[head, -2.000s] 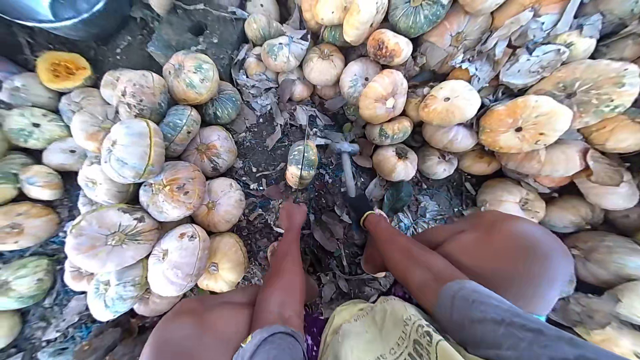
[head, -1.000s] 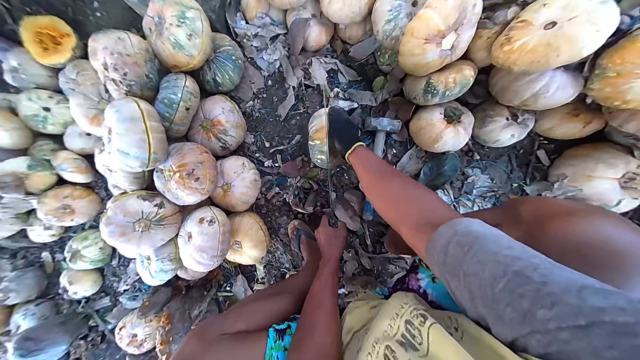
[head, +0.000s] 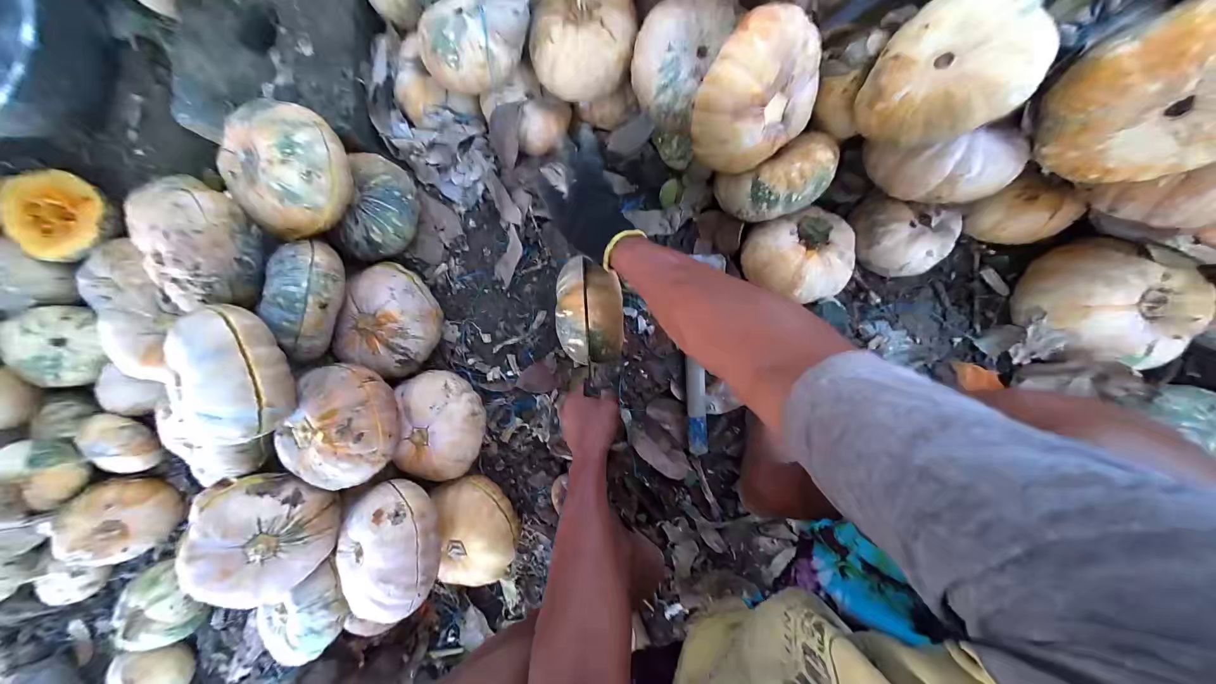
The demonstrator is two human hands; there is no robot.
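Observation:
My left hand (head: 589, 418) is closed around the handle of a knife, low in the middle of the view. Seen edge-on, the thin dark blade (head: 586, 313) runs along a small orange and green pumpkin (head: 603, 318) standing on the soil; how deep it sits cannot be told. My right hand (head: 591, 204), in a dark glove with a yellow cuff, is just beyond that pumpkin, blurred, its fingers stretched forward with nothing visible in them. Right of the pumpkin, partly under my right forearm, lies a hammer with a blue-tipped handle (head: 696, 399).
Many pumpkins, several with a dark line across them, are piled at the left (head: 332, 427). More pumpkins (head: 755, 90) line the far side and right. A cut pumpkin half (head: 55, 216) shows orange flesh. Dry leaves (head: 451, 157) litter the soil; a dark basin (head: 47, 76) stands far left.
Two seconds ago my right hand was beside the hammer; one second ago it was at the small pumpkin, and now it is beyond it. My left hand remains below the pumpkin. The view has shifted.

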